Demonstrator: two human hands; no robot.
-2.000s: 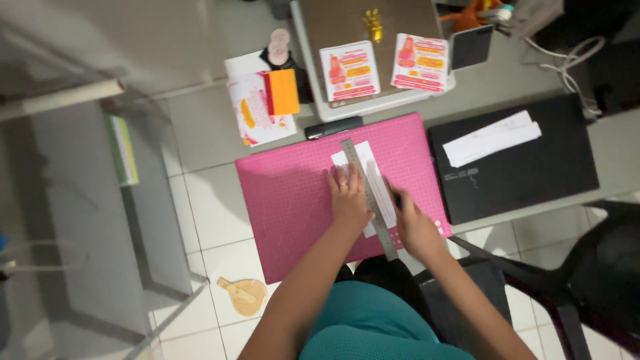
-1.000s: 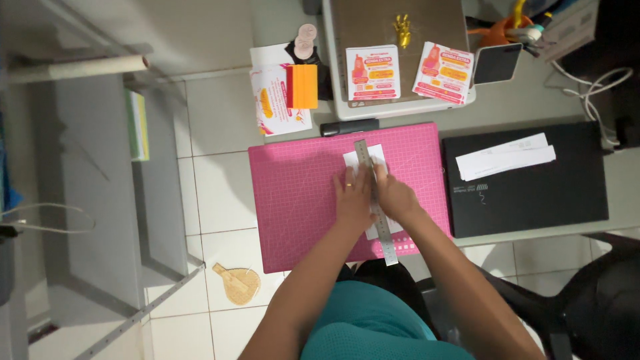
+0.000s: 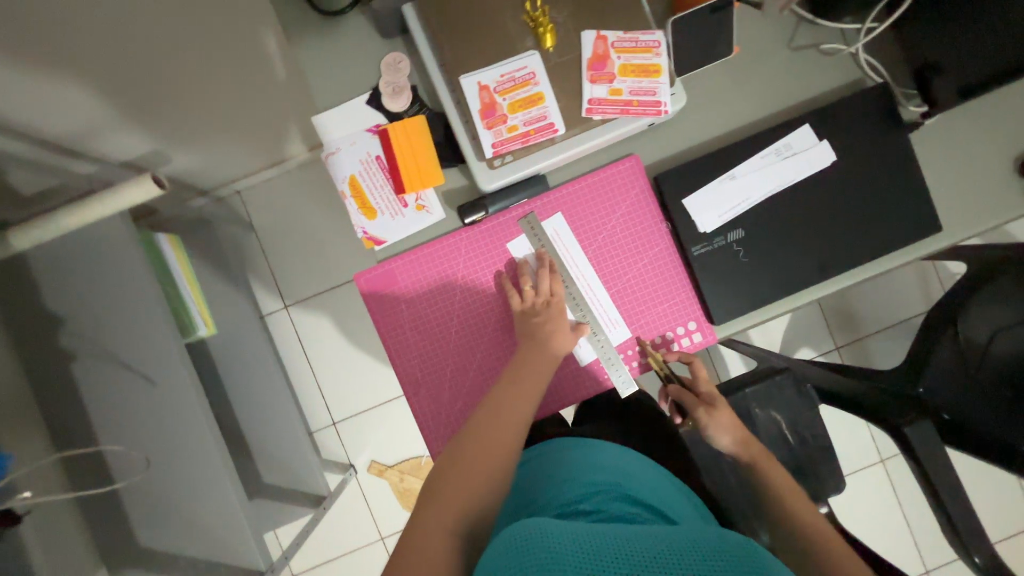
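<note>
Fingers spread, my left hand (image 3: 542, 312) presses a metal ruler (image 3: 580, 308) onto a white paper strip (image 3: 588, 276) that bears print. Both lie tilted on a pink cutting mat (image 3: 448, 320) with a grid. The ruler's lower end reaches the mat's near edge. My right hand (image 3: 704, 400) is closed around a utility knife (image 3: 660, 364), to the right of the ruler's lower end. The knife's tip is over the mat's lower right corner, apart from the ruler and the paper.
A black laptop (image 3: 864, 184) with white paper strips (image 3: 760, 180) lies right of the mat. Behind are stacks of printed cards (image 3: 512, 104), a dark stapler-like object (image 3: 502, 200) and an orange squeegee (image 3: 416, 154) on printed paper. A black plastic chair (image 3: 944, 360) stands at the right.
My right hand has moved from beside the ruler's upper half down and right, past its lower end, with the knife showing. My left hand stays on the ruler.
</note>
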